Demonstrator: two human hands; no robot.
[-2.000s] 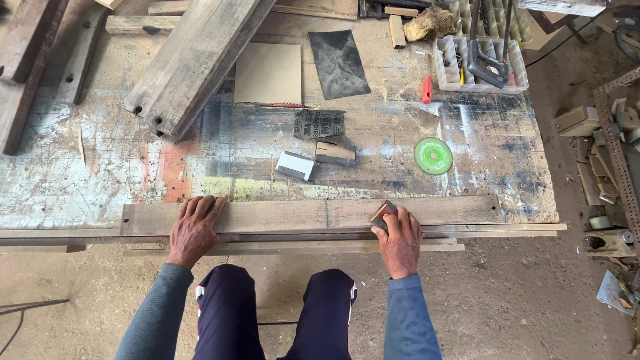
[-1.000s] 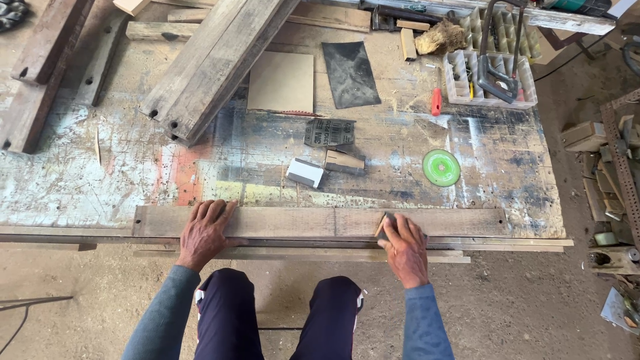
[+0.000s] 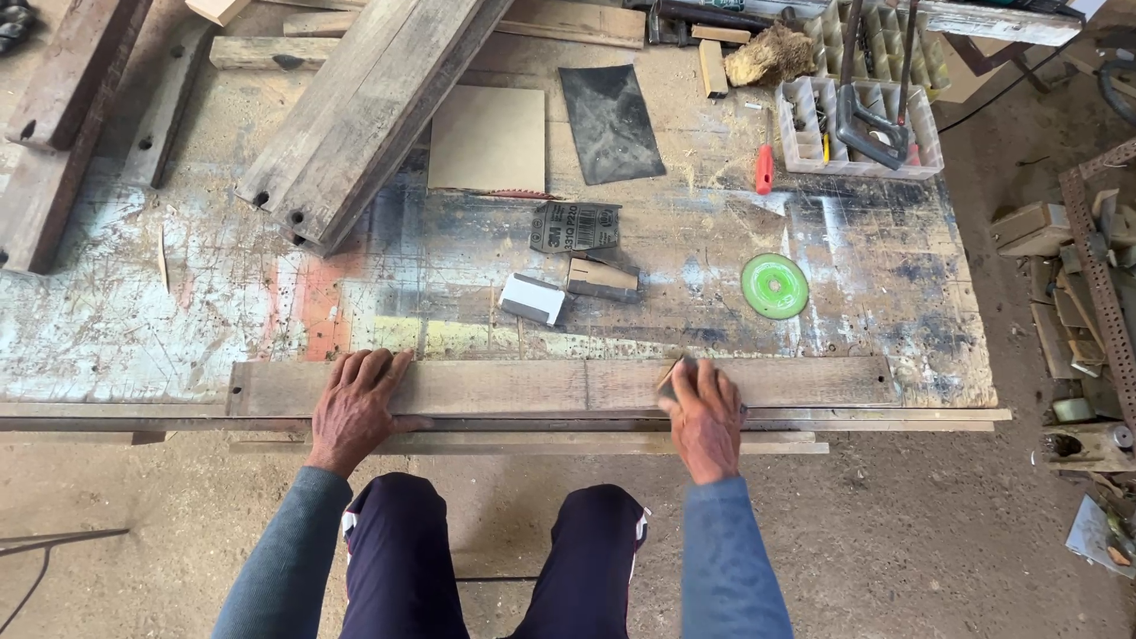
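A long, flat wooden board [image 3: 497, 387] with a hole near each end lies along the workbench's front edge. My left hand [image 3: 359, 408] rests on its left part, fingers over the top and thumb along the near edge. On the right part, my right hand [image 3: 706, 413] grips a small sanding block [image 3: 672, 377], largely hidden under the fingers and held against the board's face. Behind the board lie a white-faced block wrapped in sandpaper [image 3: 532, 299], a brown block with sandpaper [image 3: 603, 278] and a printed grey sandpaper piece [image 3: 574, 227].
Weathered beams with holes [image 3: 373, 124] lie at the back left. Farther right are a black abrasive sheet [image 3: 611, 124], a square tan panel [image 3: 488, 138], a green disc [image 3: 775, 286], a red-handled tool [image 3: 764, 169], and a hacksaw [image 3: 870, 133] on a divided plastic box [image 3: 927, 164].
Both hands remain on the board, the right still holding the sanding block, whose tilt under the fingers differs from two seconds ago. The view has shifted slightly.
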